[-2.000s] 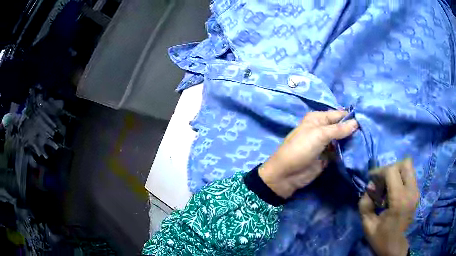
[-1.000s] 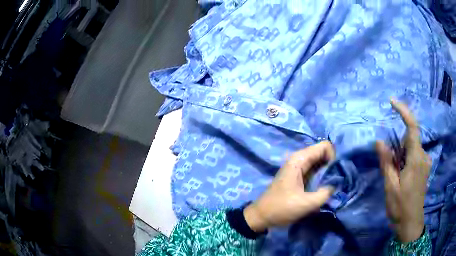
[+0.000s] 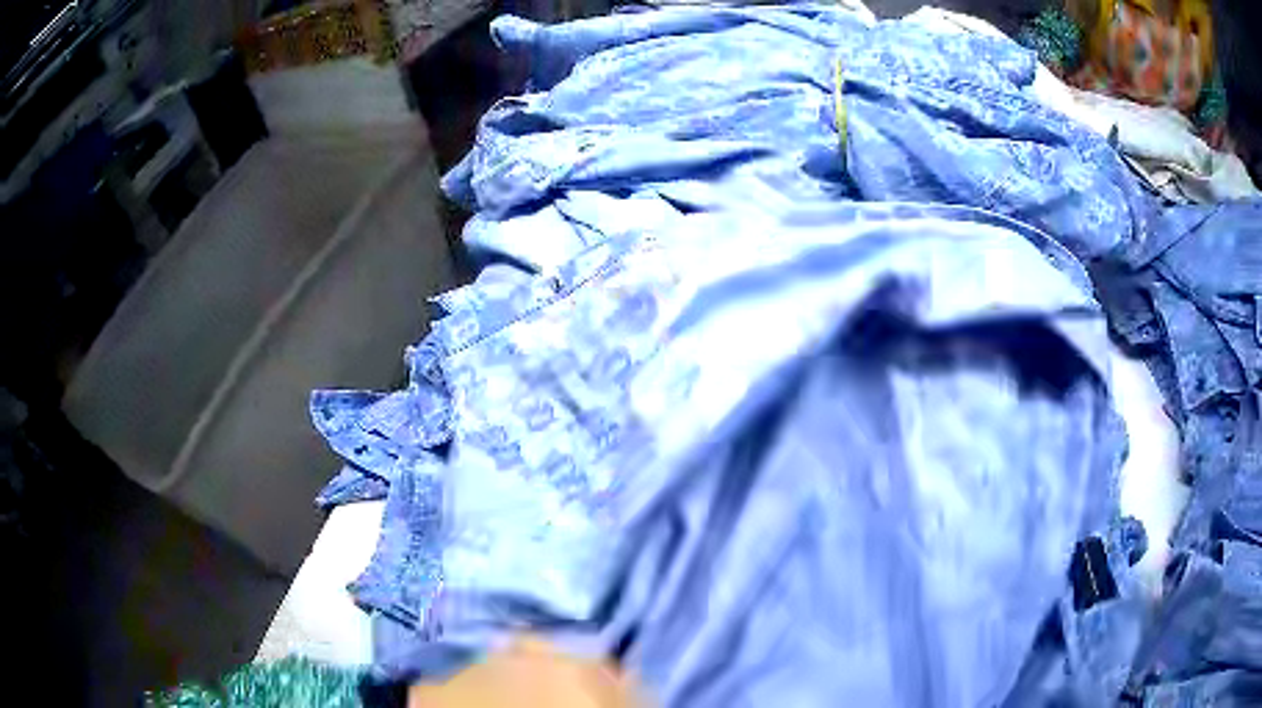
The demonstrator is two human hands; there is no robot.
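Observation:
A light blue patterned denim shirt [image 3: 554, 401] fills the middle of the view. Its near part is raised, blurred and shows deep folds. A small black label [image 3: 1093, 570] shows at its lower right. A narrow cloth piece with a small dark button [image 3: 363, 447] sticks out at the left. My left hand [image 3: 533, 678] is at the bottom edge against the shirt, cut off and blurred; its fingers are hidden. My right hand is not in view. No snips show.
Denim garments are heaped at the far side [image 3: 775, 97] and right [image 3: 1218, 325]. The white table edge [image 3: 325, 595] shows at lower left, a large grey bin [image 3: 298, 304] beyond it. Orange patterned cloth [image 3: 1149, 53] is at the far right.
The view has tilted up, showing the far pile. The shirt's near part has been lifted and spread. My left hand has dropped to the bottom edge; my right hand has left the view.

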